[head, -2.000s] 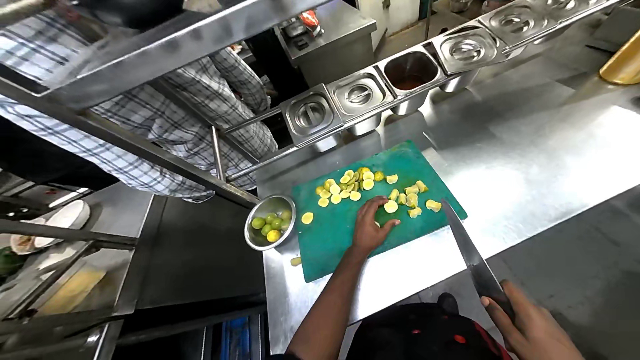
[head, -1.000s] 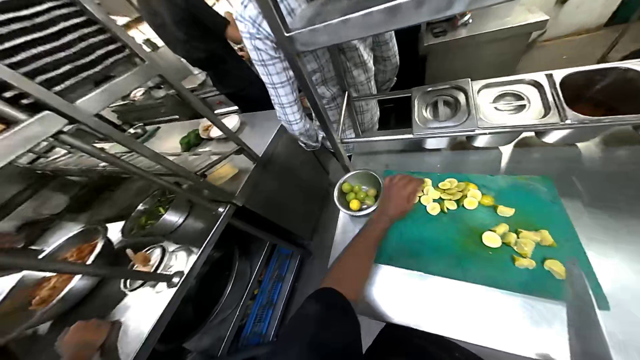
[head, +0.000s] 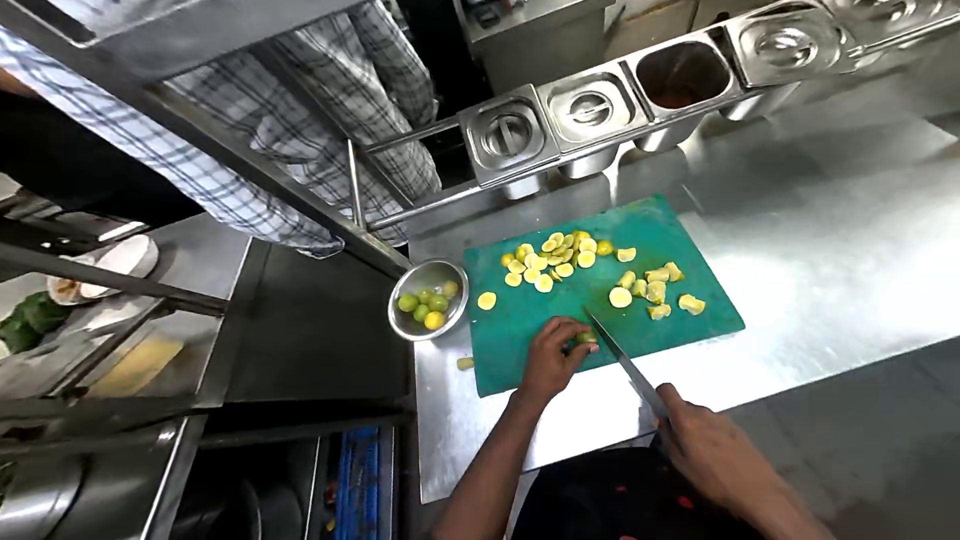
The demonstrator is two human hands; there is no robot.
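Note:
On the green cutting board (head: 517, 367), near its front edge, my left hand (head: 556, 352) holds a green lime (head: 586, 337) in its fingertips. My right hand (head: 697, 435) grips a long kitchen knife (head: 626, 364), whose tip lies just right of that lime. Farther back on the board is a pile of lime slices (head: 551, 259), with one separate slice (head: 487, 301) to its left. Cut lime wedges (head: 656, 292) and a round cut piece (head: 620, 297) lie to the right. A steel bowl (head: 396, 307) with whole limes stands at the board's left side.
Lidded steel containers (head: 507, 136) and an uncovered one (head: 682, 73) line the back rail. A steel shelf frame (head: 285, 195) rises at the left, with a person in a checked garment (head: 337, 97) behind it. A small lime piece (head: 465, 363) lies left of the board.
One second ago my left hand was by the bowl and the slices; now it is at the board's front with a lime. The view has swung right.

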